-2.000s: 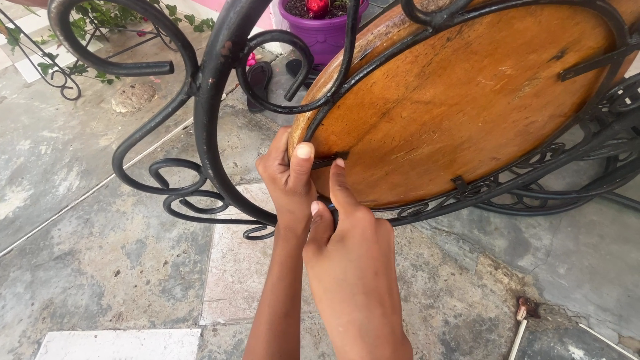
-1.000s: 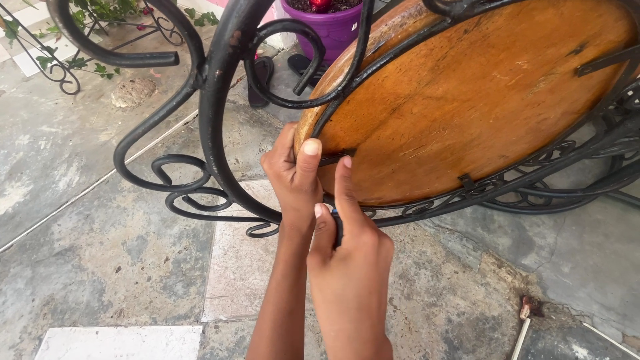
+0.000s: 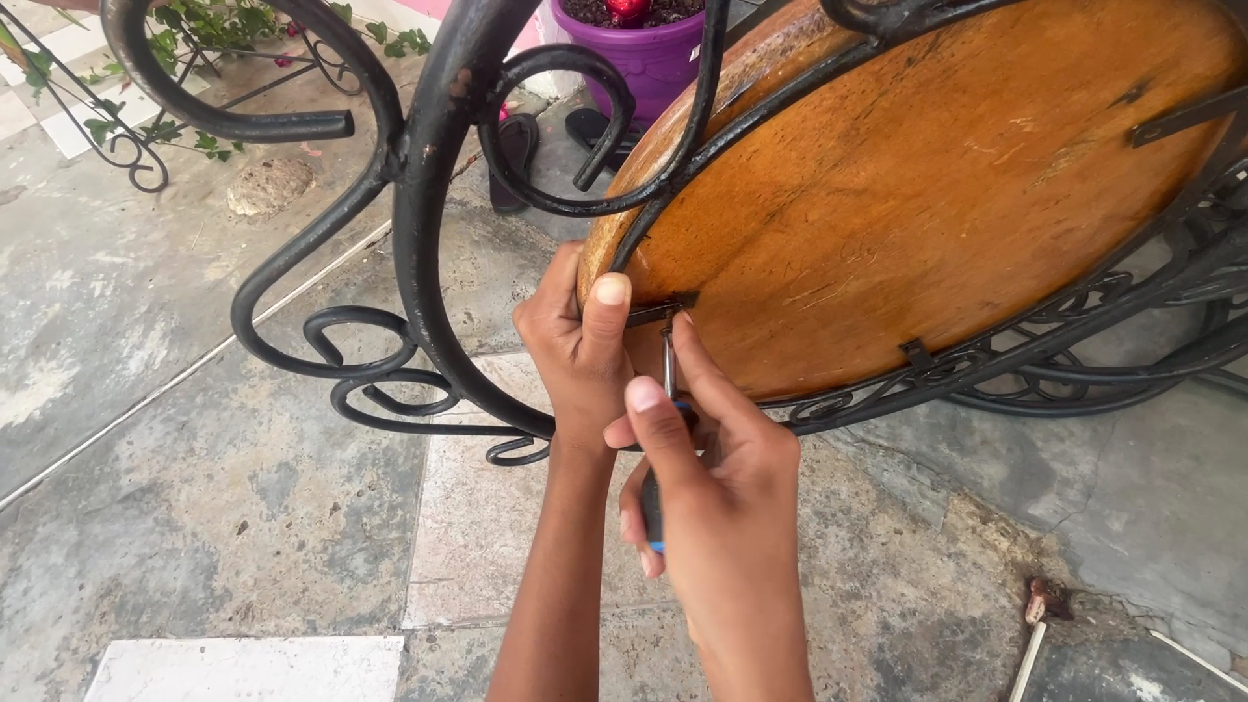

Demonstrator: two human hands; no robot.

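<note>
A round varnished wooden top (image 3: 907, 205) is tilted on its edge within a black wrought-iron frame (image 3: 419, 195). My left hand (image 3: 580, 351) grips the rim of the wood at its lower left, thumb on the face beside a small black metal tab (image 3: 651, 312). In my right hand (image 3: 726, 439) is a screwdriver (image 3: 669, 366) with a black and blue handle, partly hidden by the fingers. Its shaft points up to the tab, with my index fingertip beside the tip. A second metal tab (image 3: 916, 355) lies against the wood's lower edge.
Behind the frame stand a purple flowerpot (image 3: 634, 58) and dark sandals (image 3: 512, 161). A leafy plant (image 3: 210, 29) grows around a thin metal stand at the upper left. A stone (image 3: 270, 185) lies on the concrete floor (image 3: 244, 526), which has pale tiles set in it.
My right hand has shifted its hold, and the screwdriver's shaft and handle now show between its fingers. My left hand keeps its grip on the rim.
</note>
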